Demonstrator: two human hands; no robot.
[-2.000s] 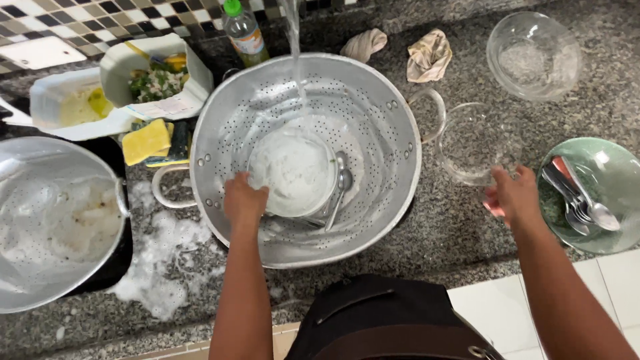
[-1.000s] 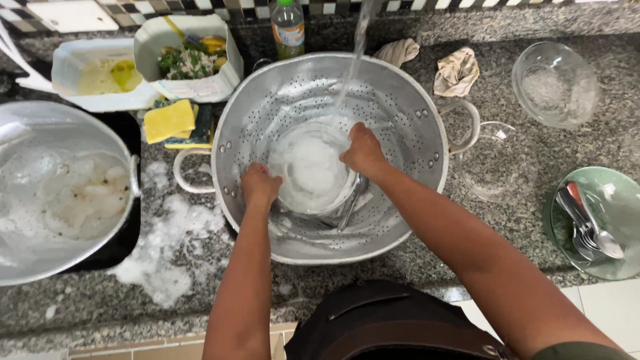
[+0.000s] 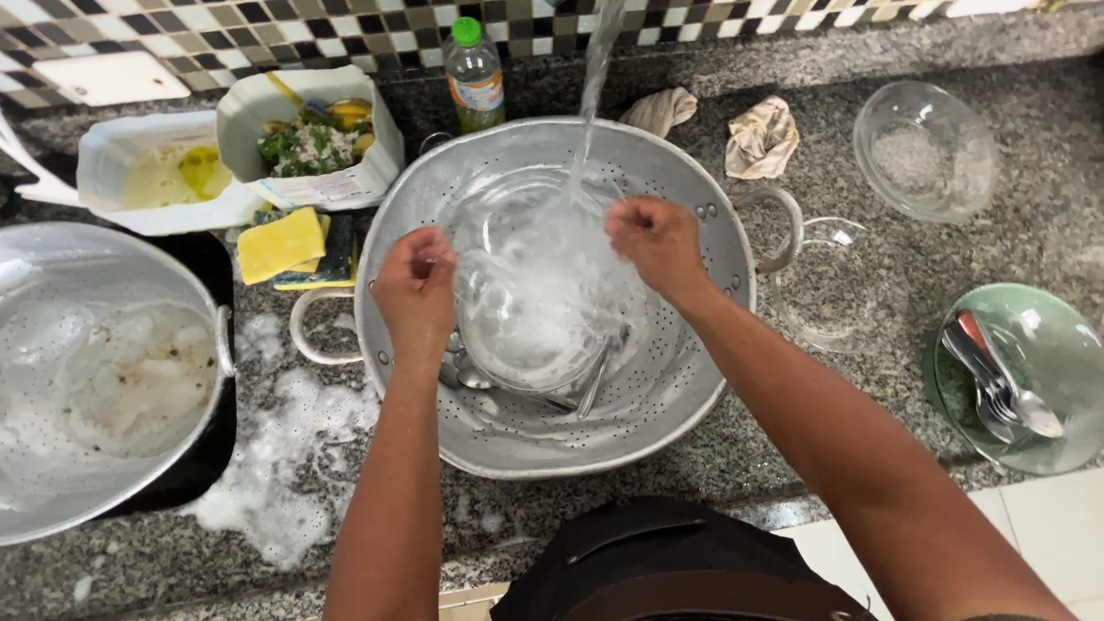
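Note:
A large perforated aluminium colander (image 3: 552, 461) sits on the counter with running water (image 3: 593, 95) falling into it. Inside, a clear glass bowl (image 3: 526, 341) is covered by water and suds; blur and splash hide whether it is one bowl or a stack. My left hand (image 3: 417, 280) has its fingers curled at the left of the glass rim, and my right hand (image 3: 655, 241) pinches at its upper right. Spoons (image 3: 473, 375) and other metal cutlery (image 3: 593, 384) lie in the colander beneath and beside the glass.
Left: a big aluminium pan (image 3: 138, 371) with cloudy water, suds (image 3: 289, 457), sponges (image 3: 280, 246), a tub of food scraps (image 3: 315, 142), a white tub (image 3: 164, 172). Behind: a green-capped bottle (image 3: 474, 82) and cloths (image 3: 761, 138). Right: glass bowls (image 3: 927, 151) (image 3: 828, 285) and a green bowl (image 3: 1013, 345) with cutlery.
My right hand has moved left from beside the clear glass bowl on the counter to the glass in the colander. My left hand stays at the left side of that glass.

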